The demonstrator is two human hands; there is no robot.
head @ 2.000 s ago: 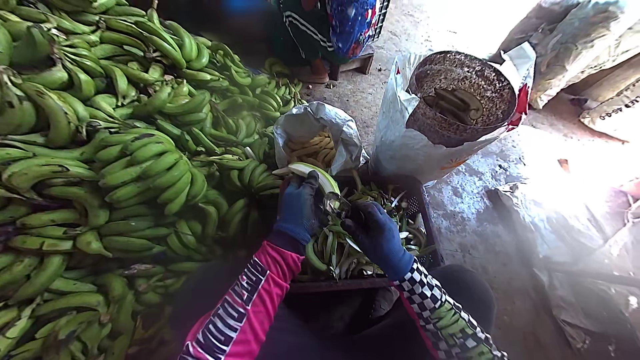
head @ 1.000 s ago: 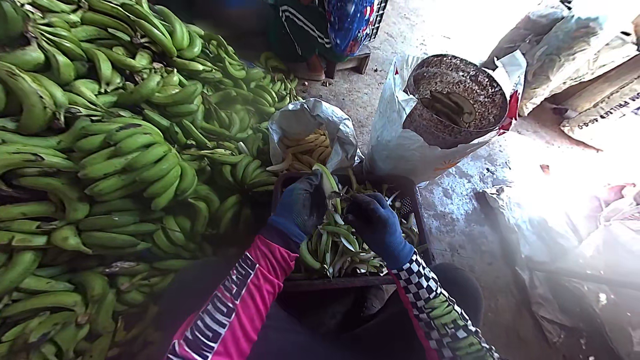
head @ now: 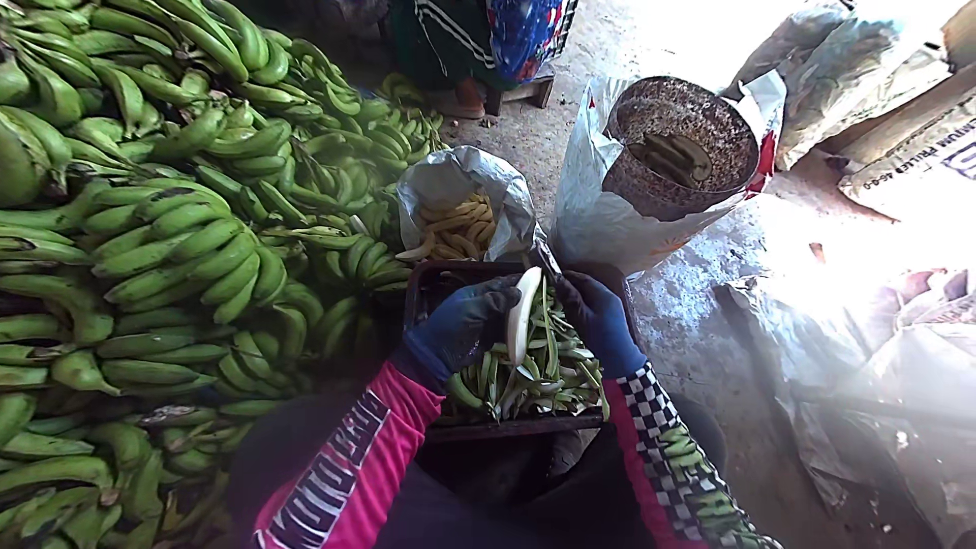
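Observation:
My left hand (head: 469, 324), in a blue and dark work glove, holds a pale peeled plantain (head: 523, 316) upright over a dark plastic crate (head: 518, 431). Green peels (head: 560, 374) are heaped in the crate. My right hand (head: 595, 309), gloved alike, grips a knife (head: 546, 255) whose blade points up and away, just right of the plantain's tip. A long green strip of peel hangs between the two hands. Beyond the crate's far edge, peeled plantains (head: 461, 225) lie in an open white sack (head: 515, 183).
Bunches of green plantains (head: 206, 244) are piled along the left. A rusty, speckled metal container (head: 648, 114) with a few dark pieces stands in a white sack (head: 591, 206) at the back right. More sacks (head: 900, 175) lie at the right. A person's foot (head: 468, 99) is at the top, near a wooden pallet (head: 526, 93).
The plantain shows pale and peeled on its visible side; two seconds ago green skin showed on it. The knife has swung to point away from me.

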